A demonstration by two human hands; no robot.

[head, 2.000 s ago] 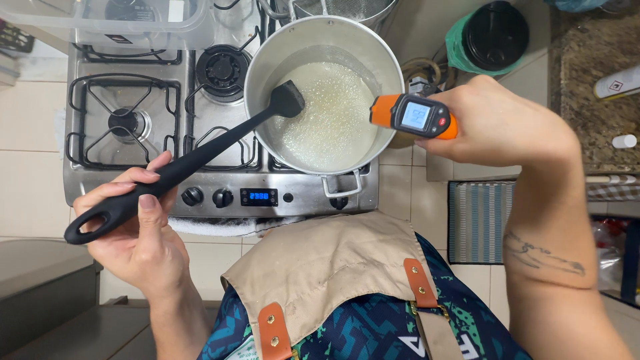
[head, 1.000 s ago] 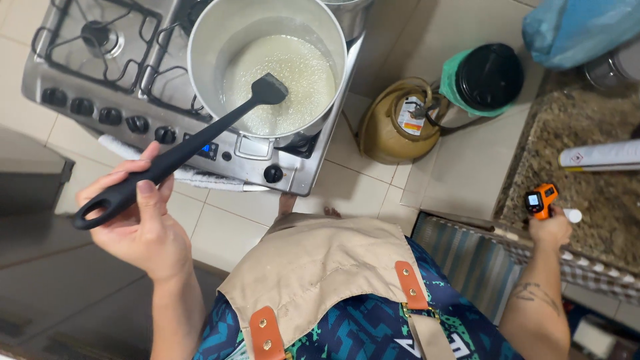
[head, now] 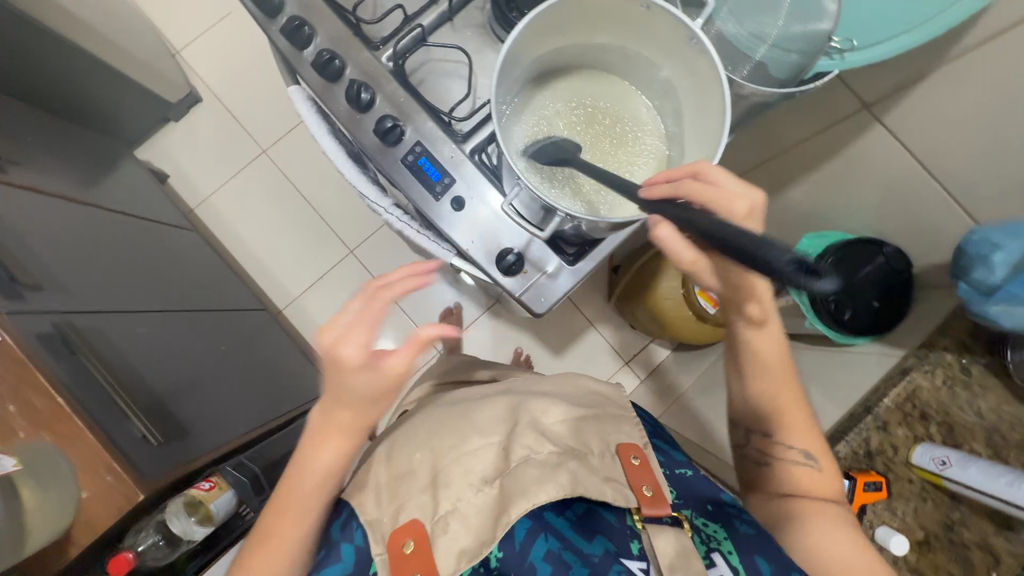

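Observation:
My right hand (head: pixel 712 220) grips the handle of a black spatula (head: pixel 608 180), whose head hangs over a large aluminium pot (head: pixel 696 96). Pale, bubbly liquid (head: pixel 596 112) covers the pot's bottom. Whether the spatula's head touches the liquid I cannot tell. My left hand (head: pixel 376 336) is raised over the floor in front of the stove, thumb and fingers apart, holding nothing. An orange infrared thermometer (head: pixel 866 488) lies on the granite counter, partly hidden behind my right forearm.
The pot stands on a steel gas stove (head: pixel 480 200) with knobs and a lit display. Beside it are a gas cylinder (head: pixel 664 300) and a black-lidded bin (head: pixel 864 288). A spray can (head: pixel 968 476) and white cap (head: pixel 891 541) are on the counter. Bottles are at lower left.
The spatula has passed from my left hand to my right. The thermometer, held in my right hand before, is now released on the counter. The view has turned and shifted.

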